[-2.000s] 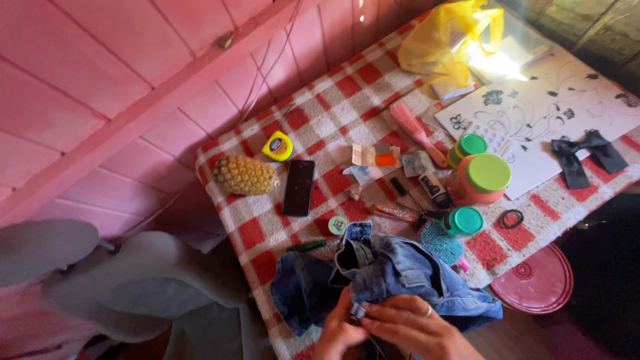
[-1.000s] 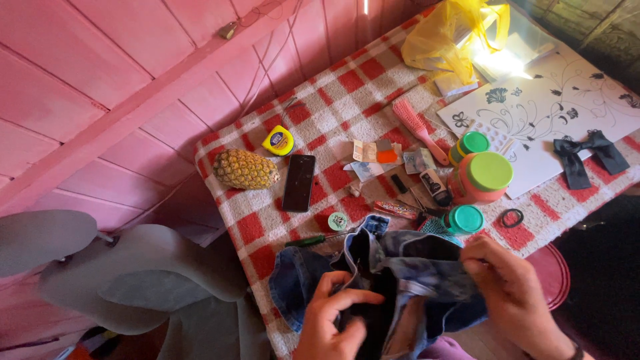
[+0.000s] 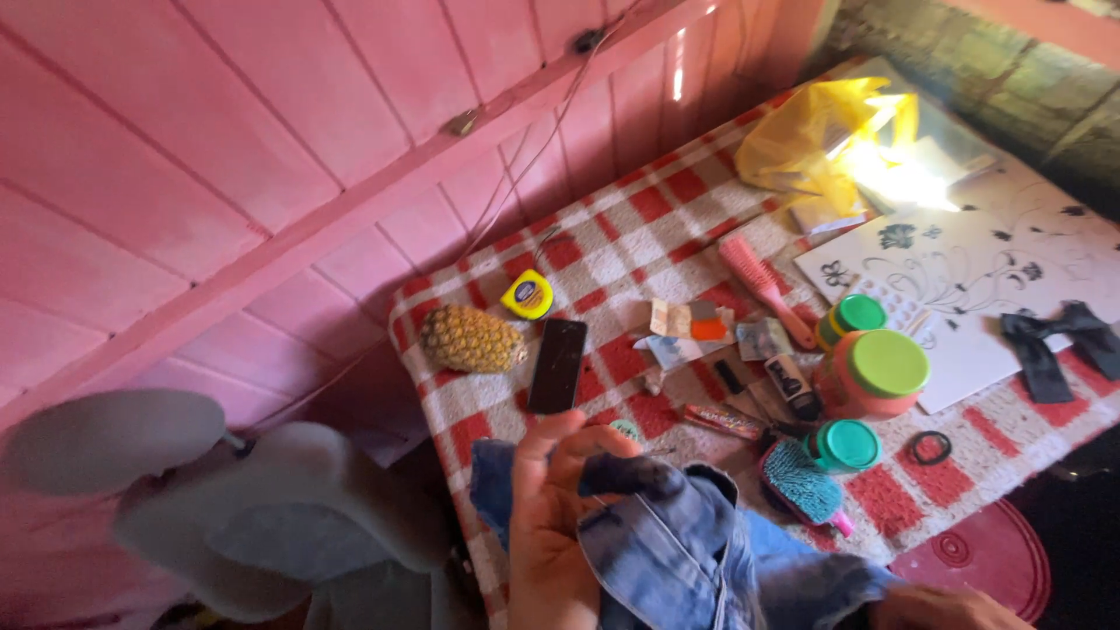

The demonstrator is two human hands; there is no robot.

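Blue denim jeans (image 3: pixel 665 560) are bunched at the table's near edge, with part of the lining side showing. My left hand (image 3: pixel 551 525) is raised at the left of the cloth, its fingers curled around a fold of denim. At the lower right my right hand (image 3: pixel 945 605) is partly cut off by the frame and lies against the other end of the jeans; its fingertips are hidden. Just beyond the denim are a black phone (image 3: pixel 557 366), a small round green-and-white lid (image 3: pixel 625 430) and a teal microfiber brush (image 3: pixel 801 481).
On the checked tablecloth (image 3: pixel 604 254) lie a pineapple (image 3: pixel 472 339), a yellow tape measure (image 3: pixel 528 295), a pink hairbrush (image 3: pixel 761 284), lidded jars (image 3: pixel 875 372) and a black bow (image 3: pixel 1050 350). A yellow bag (image 3: pixel 805 144) stands farther back. A grey chair (image 3: pixel 289 516) is at left, a red lid (image 3: pixel 980 560) at lower right.
My left hand has come up with the denim in its fingers. My right hand has moved down toward the lower right. The jeans, held spread at the waist one second ago, are now folded over.
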